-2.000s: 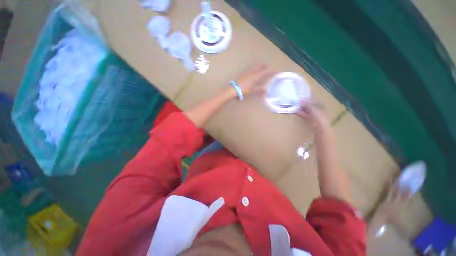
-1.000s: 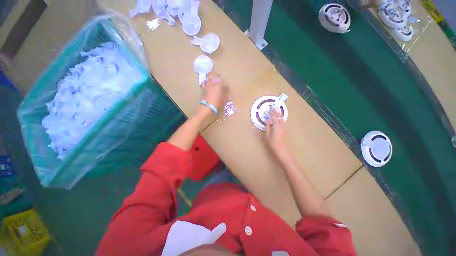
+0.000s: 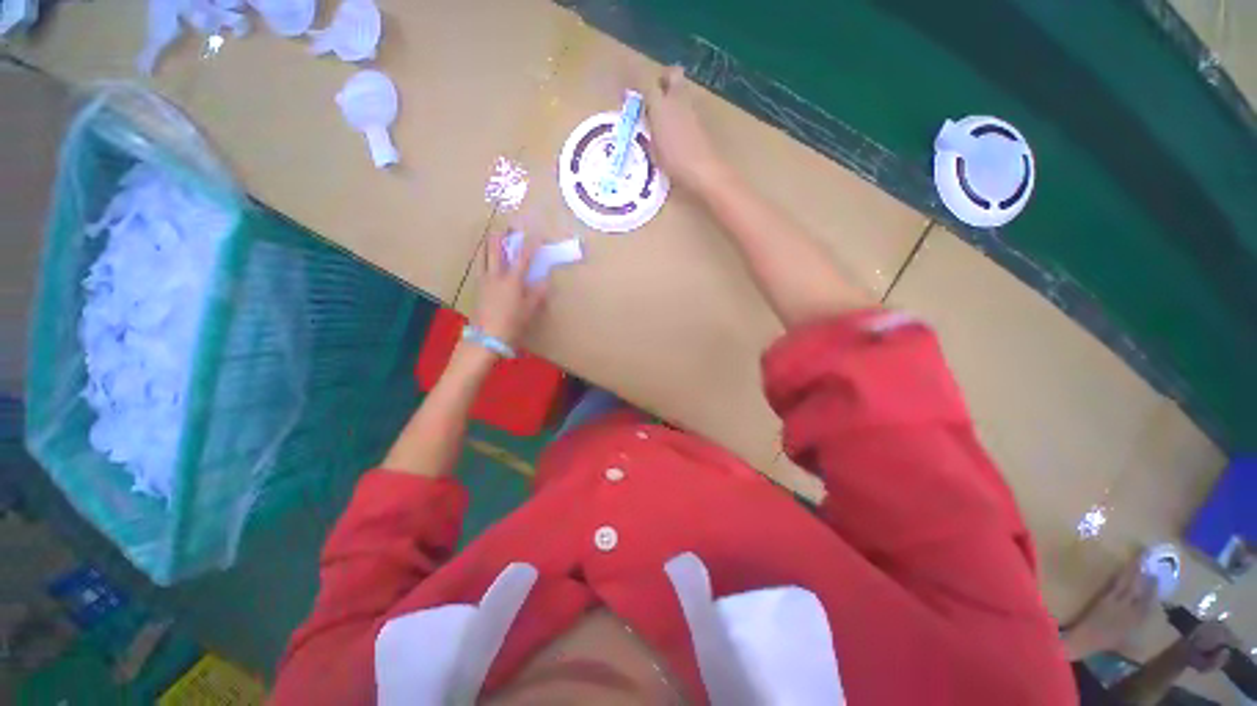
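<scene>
A white round housing [image 3: 612,173] with dark curved slots lies on the cardboard-covered bench, a pale strip across its centre reaching past its far rim. My left hand [image 3: 510,293], with a wrist band, holds a translucent piece [image 3: 557,258] just above the bench, near side and left of the housing. The piece's handle points right; my fingers hide part of its cup. My right hand [image 3: 678,135] is at the housing's right edge, near the strip. Its fingertips are blurred and its grip is unclear. Loose translucent pieces [image 3: 370,102] lie at the far left of the bench.
A lined green crate [image 3: 207,372] of white pieces stands at left, a red stool [image 3: 499,393] below the bench. Beyond it, the green conveyor [image 3: 841,69] carries another housing [image 3: 986,171]. Another person's hands [image 3: 1123,618] and a blue box [image 3: 1230,505] are at lower right.
My left hand has taken a translucent piece from the bench and brought it nearer the housing. My right hand has moved from the housing's centre to its right edge.
</scene>
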